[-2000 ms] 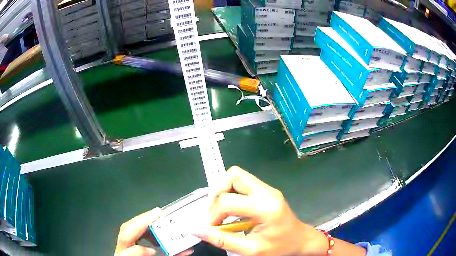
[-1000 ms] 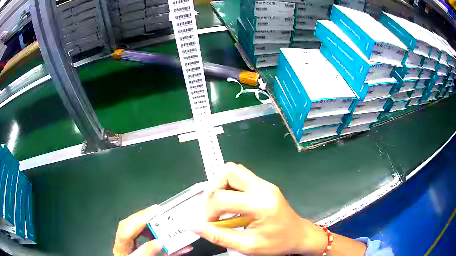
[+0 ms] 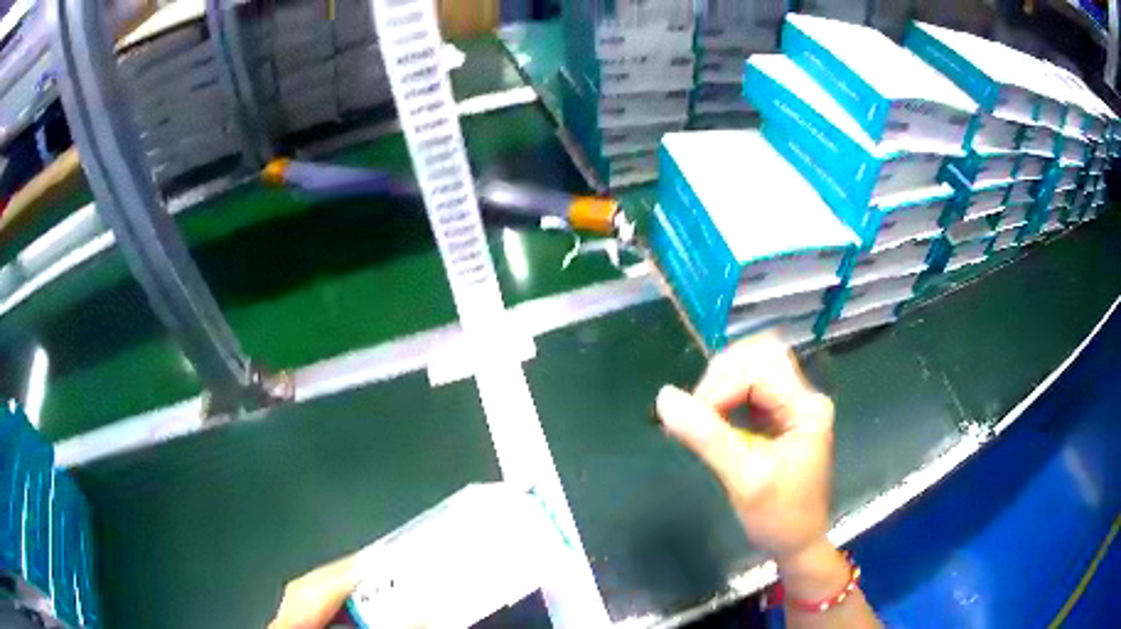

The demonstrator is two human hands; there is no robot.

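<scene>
My left hand [image 3: 315,595], cut off by the bottom edge, holds a white-and-teal product box [image 3: 457,555] at its left end. The box is blurred and lies over the lower part of the label strip [image 3: 440,162]. My right hand [image 3: 762,449] is raised over the bench to the right of the box, apart from it, with thumb and fingers curled. A yellow-brown object [image 3: 760,433] shows blurred and mostly hidden inside the curled fingers. The strip has black-barred labels above and is plain white below the tape pieces [image 3: 482,356].
Stacked teal-and-white boxes [image 3: 762,209] stand at the right, greyer stacks behind. More boxes [image 3: 39,516] stand at the left edge. A grey post [image 3: 141,221] rises left of the strip. A dark rod with orange ends [image 3: 541,203] lies behind the bench rail [image 3: 369,349].
My right hand has left the box and moved right and up. The box is tilted differently, with its white top more in view. The whole view has shifted slightly.
</scene>
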